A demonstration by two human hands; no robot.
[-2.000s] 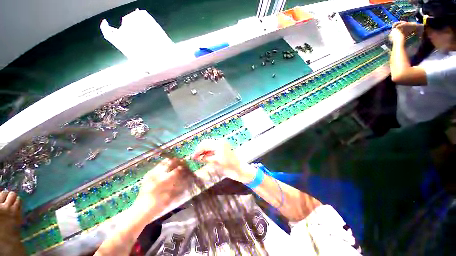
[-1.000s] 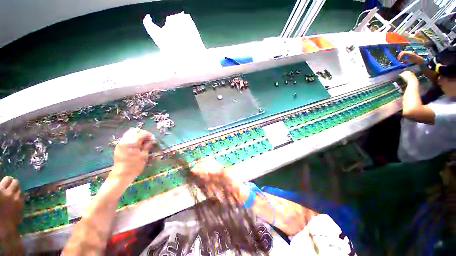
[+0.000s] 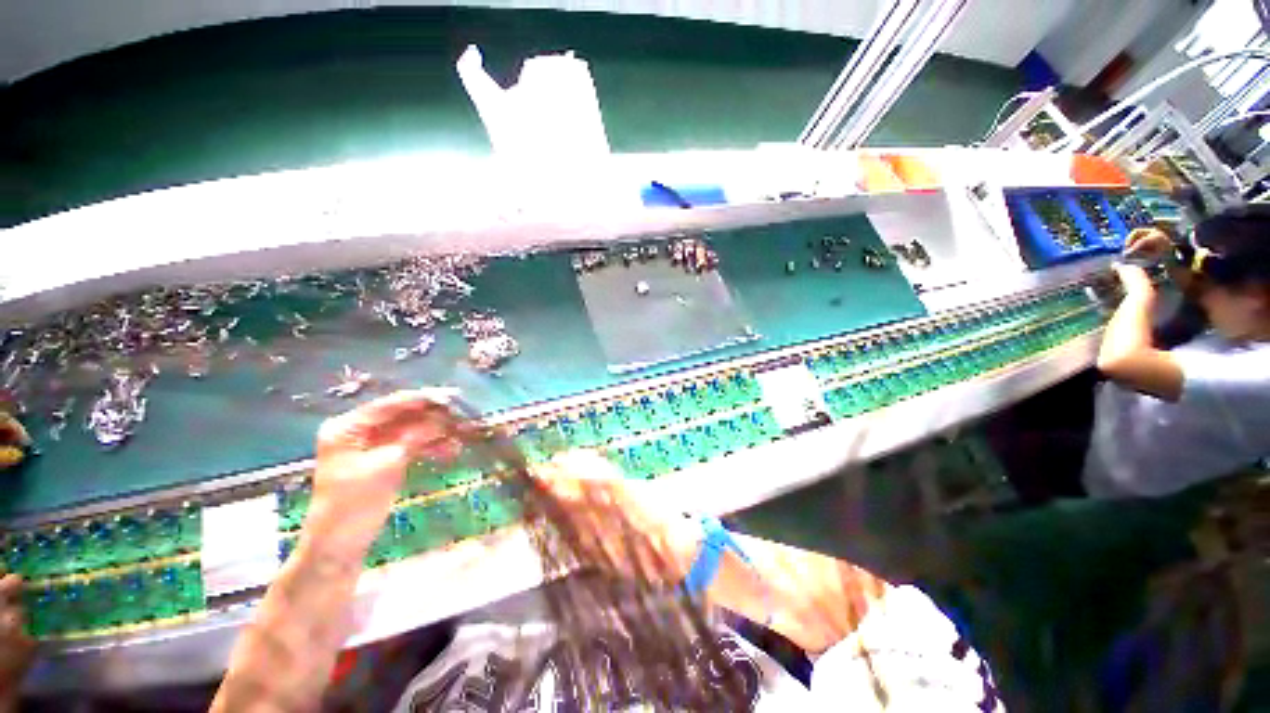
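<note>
Green circuit boards [image 3: 696,449] with small blue parts lie in two long rows in front of me. My left hand [image 3: 390,429] is over the board rows near the mat's front rail; its fingers are bent and close together. My right hand [image 3: 578,488], with a blue strap [image 3: 708,554] on the wrist, is low over the nearer row, partly covered by strands of hair. Whether either hand holds a part cannot be told. Silvery leaded components [image 3: 418,290] lie in heaps on the green mat, with a small clump [image 3: 488,343] beyond my left hand.
A clear sheet [image 3: 666,318] with dark pieces at its far edge lies on the mat. White blocks [image 3: 240,546] lie across the board rows. Blue bins [image 3: 1065,226] stand far right by a person in white [image 3: 1184,404]. Another person's fingers [image 3: 11,440] show at the left edge.
The view has tilted and shifted. My left hand left the boards towards the mat's parts, and is now slightly back towards the rows. My right hand stayed low over the boards.
</note>
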